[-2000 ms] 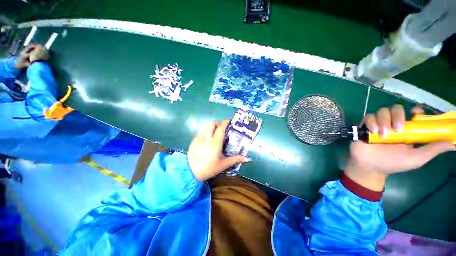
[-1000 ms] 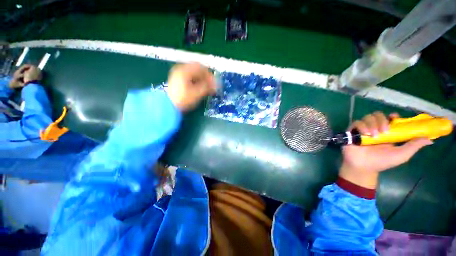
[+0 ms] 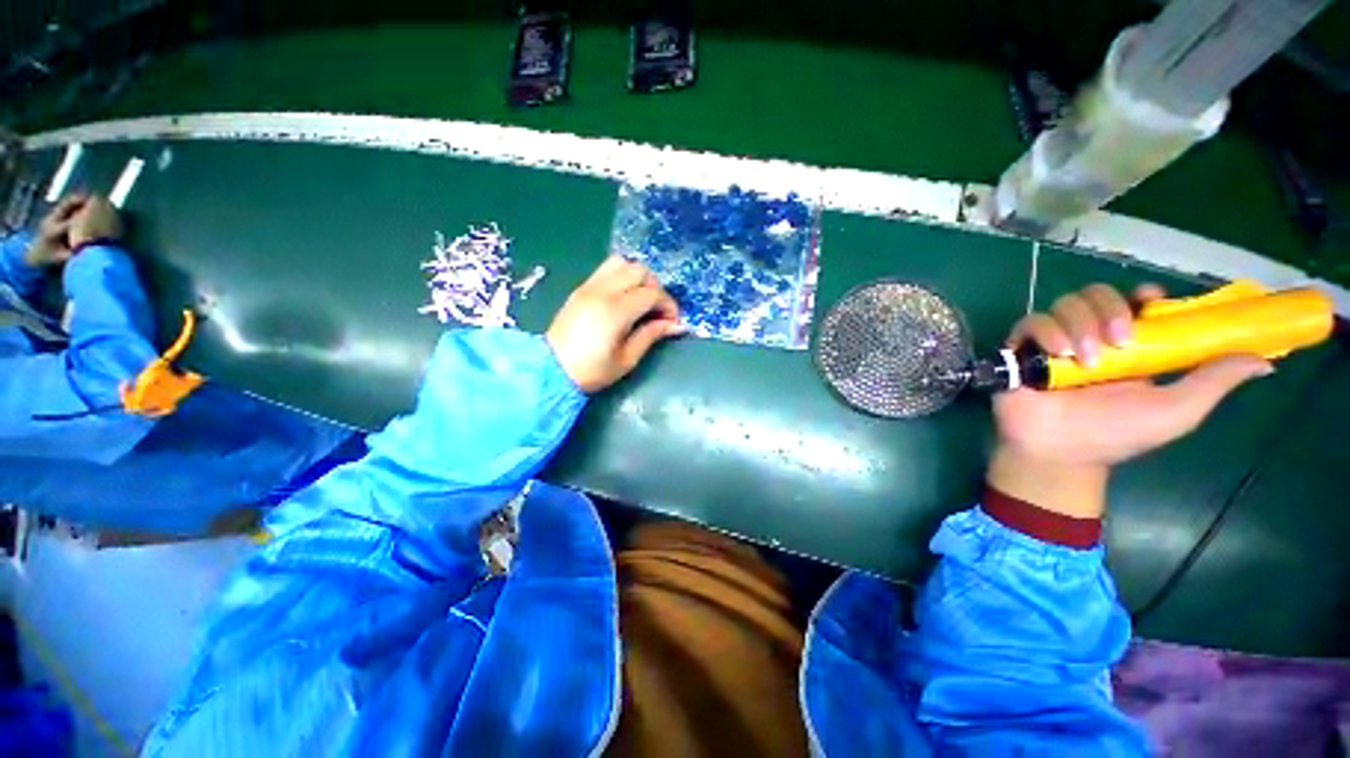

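My right hand [image 3: 1103, 363] is closed around the yellow electric screwdriver [image 3: 1199, 338]. Its black nose points left, with the bit over the round speckled screw dish [image 3: 891, 348]. My left hand [image 3: 610, 323] is at the lower left corner of the clear bag [image 3: 726, 259] of small dark blue parts. Its thumb and fingertips are together near the bag; whether they pinch a part cannot be seen. A loose pile of small white strips [image 3: 471, 277] lies left of the bag.
Beyond the bench's white edge [image 3: 400, 145], phone assemblies [image 3: 660, 54] lie on the green belt. A whitish post [image 3: 1103, 141] stands at the upper right. A black cord [image 3: 1217, 518] runs along the right. Another person's hands [image 3: 89, 222] are at the far left.
The phone assembly that was under my left hand is gone from the bench. My left hand has gone up and then to the bag's lower left corner. Two phone assemblies now show on the belt.
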